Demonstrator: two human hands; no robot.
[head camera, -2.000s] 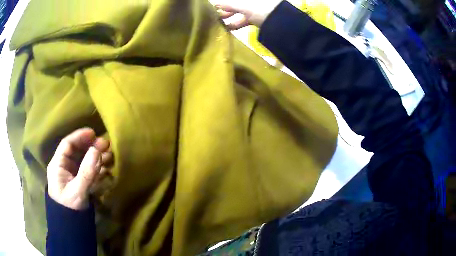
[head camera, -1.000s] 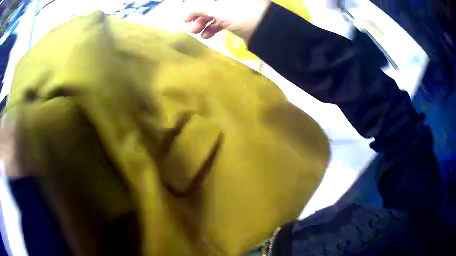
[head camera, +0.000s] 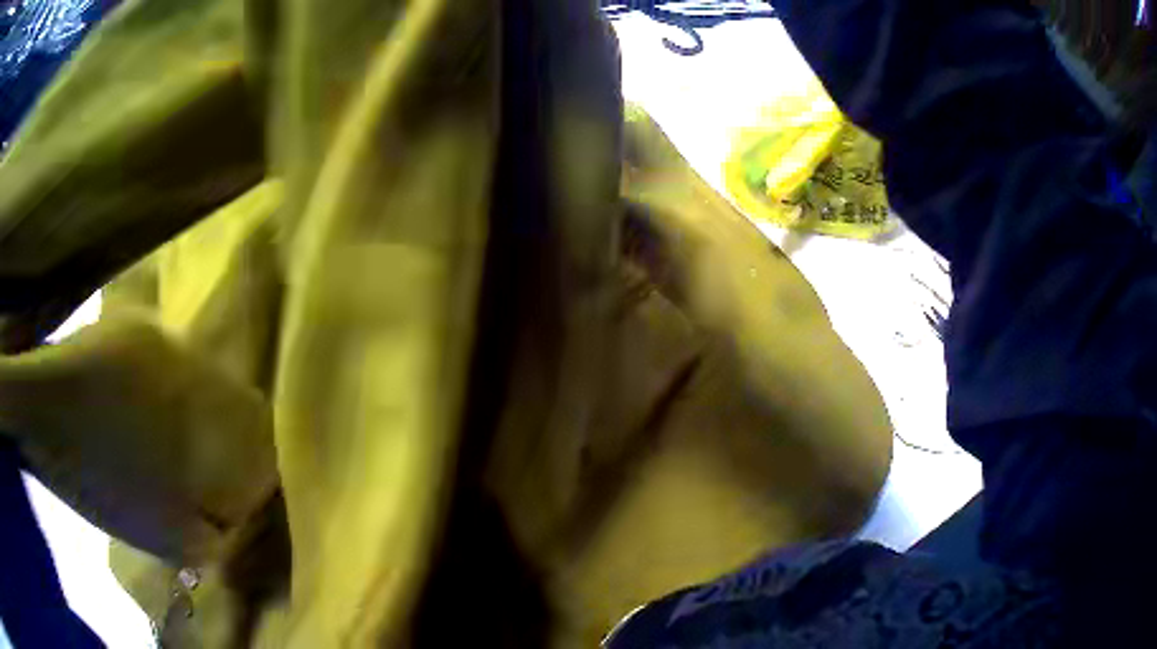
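The mustard-olive coat (head camera: 761, 418) covers the left and middle of the view. Part of it is lifted in tall, blurred folds (head camera: 368, 368) close to the camera, and the rest lies on the white table (head camera: 673, 95). Neither of my hands shows. My right dark sleeve (head camera: 1015, 254) runs up and out of the top edge. A bit of my left dark sleeve (head camera: 32, 571) shows at the lower left edge. No needle can be made out.
A yellow plastic bag (head camera: 831, 190) with dark characters lies on the table beyond the coat, beside my right sleeve. Thin thread (head camera: 920, 444) lies on the table right of the coat. A dark cord loop (head camera: 681, 41) is at the far side. My patterned clothing (head camera: 863, 602) is at the bottom.
The coat has gone from lying spread to being partly raised in tall folds at the left and middle. My right sleeve has moved up and right, and its hand has left the picture. The yellow bag shows more.
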